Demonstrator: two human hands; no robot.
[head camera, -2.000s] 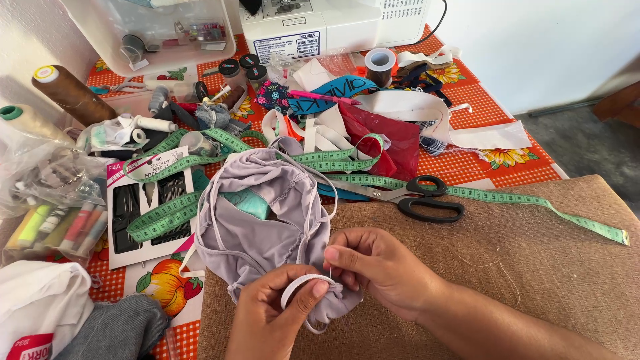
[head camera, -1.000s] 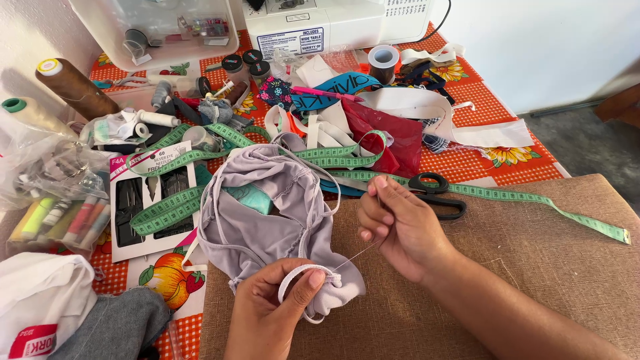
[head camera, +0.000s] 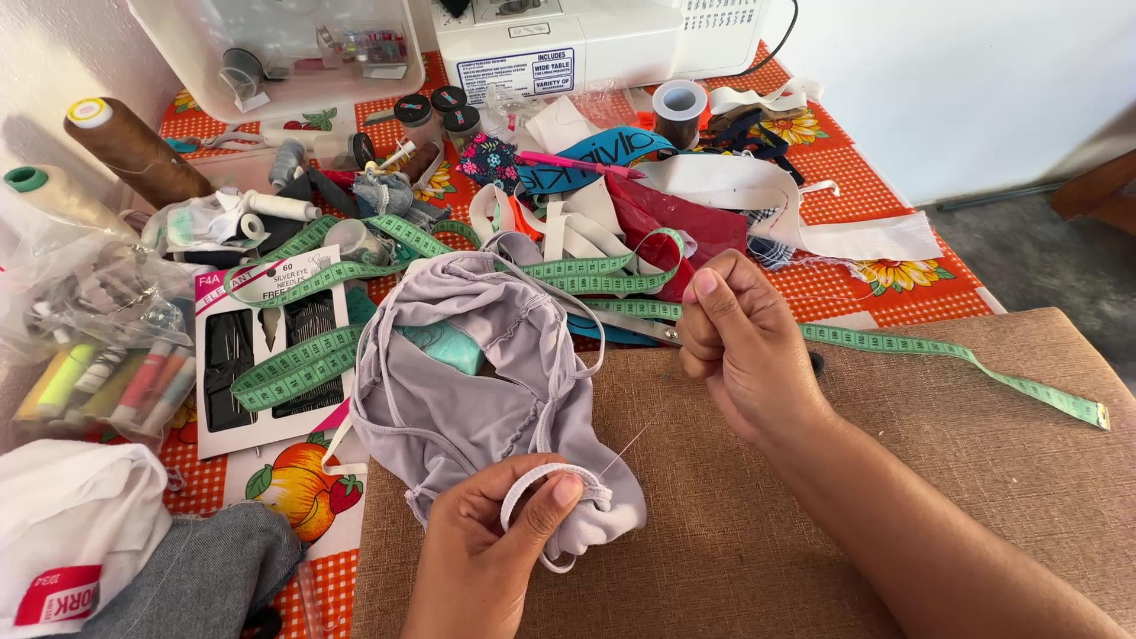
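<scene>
A pale lilac stretch garment (head camera: 479, 355) with thin straps lies bunched on a brown fabric-covered surface, a mint-green piece showing inside it. My left hand (head camera: 510, 532) pinches a looped strap (head camera: 532, 479) and the cloth at the garment's near edge between thumb and fingers. A fine thread (head camera: 626, 448) rises from that spot toward the upper right and fades from sight. Raised to the right, my right hand (head camera: 741, 342) has its thumb pressed on the curled fingers; whether a needle is between them cannot be seen. Behind it, scissors (head camera: 635, 321) are mostly hidden.
A green tape measure (head camera: 923, 344) winds across the surface. Left are a needle card (head camera: 271, 355), bagged thread spools (head camera: 115, 382) and denim (head camera: 200, 568). Elastic strips (head camera: 745, 182), a red fabric piece (head camera: 683, 222) and a sewing machine (head camera: 586, 44) stand or lie behind.
My right hand has moved up and away from the garment, where it was beside my left hand two seconds ago. My left hand still pinches the strap and cloth.
</scene>
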